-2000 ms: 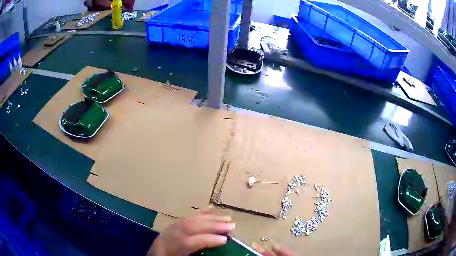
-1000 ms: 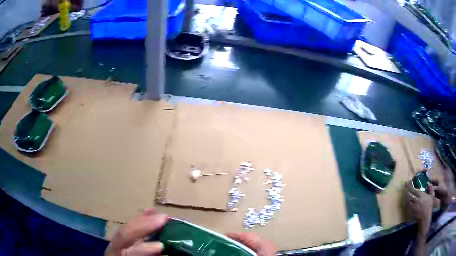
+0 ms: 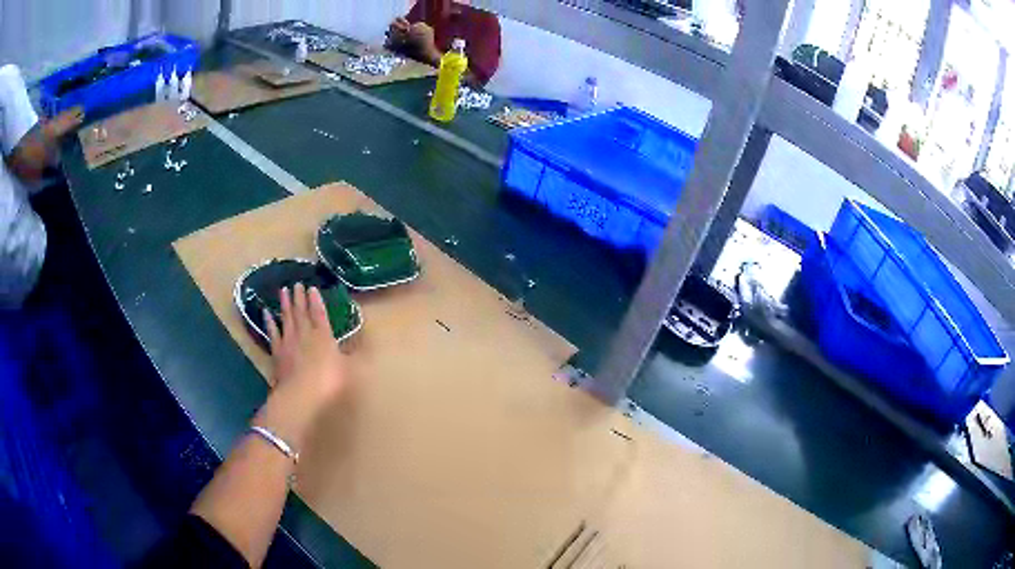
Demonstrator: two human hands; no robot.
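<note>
My left hand (image 3: pixel 306 347), with a band at the wrist, reaches in from the bottom left. Its fingers are apart and lie over the near green housing (image 3: pixel 341 312), at its lower right part; the fingertips seem to touch it, and no closed grip shows. This housing has a pale rim. A second green housing (image 3: pixel 384 261) sits just behind it to the right. Both are on the brown cardboard mat (image 3: pixel 445 411). My right hand is not in view.
A grey metal post (image 3: pixel 690 222) rises beyond the mat. Blue crates (image 3: pixel 601 183) and a black part with a pale rim (image 3: pixel 701 311) are across the bench. A yellow bottle (image 3: pixel 449 80) stands at the back. Other people's hands show at far left and back.
The view has swung left. My left hand has let go of the housing held near my body and moved onto the near left housing. My right hand and the held housing have left the picture.
</note>
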